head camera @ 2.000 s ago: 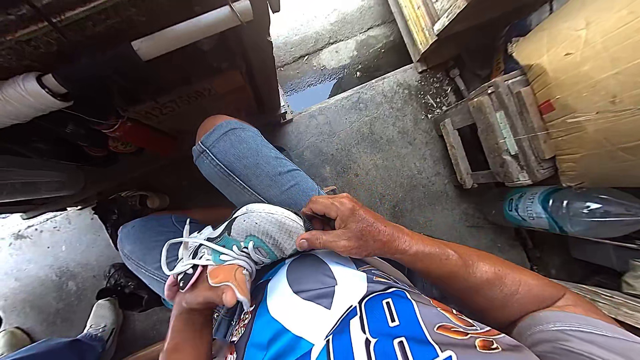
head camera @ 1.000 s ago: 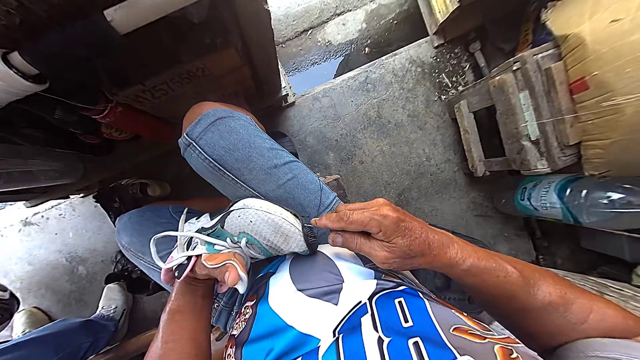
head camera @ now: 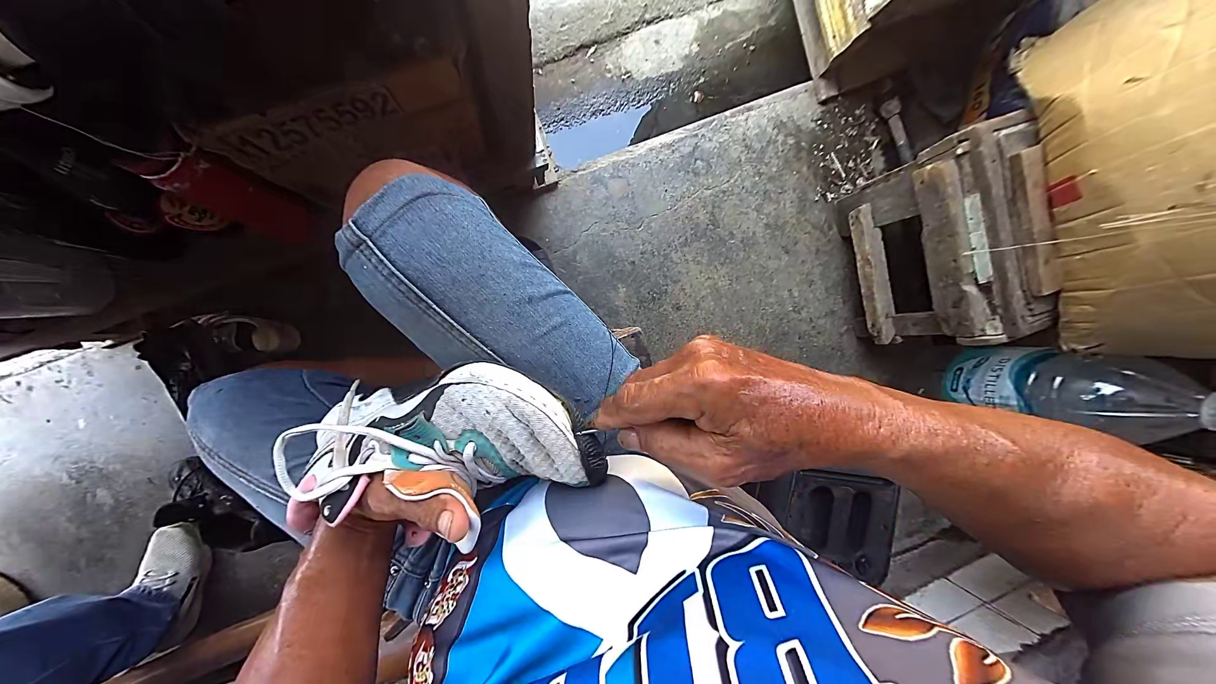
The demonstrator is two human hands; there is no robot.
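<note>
A white, grey and teal sneaker with white laces and an orange patch rests on its side over my lap, its toe pointing right. My left hand grips it at the heel and collar end, with some fingers hidden inside or behind the shoe. Just beyond the dark toe edge of the sole is my right hand, thumb and index finger pinched together. Something thin and pale shows between the fingertips and the toe; what it is cannot be told.
A wooden crate-like stool and a large taped cardboard box stand at the right. Beside them lies a clear plastic bottle. A hammer-like tool is on the concrete floor. Another person's shoe shows at lower left.
My right hand was on the toe two seconds ago, then drew away to the right; its fingers are now pinched close beside the toe. My left hand keeps its hold on the sneaker.
</note>
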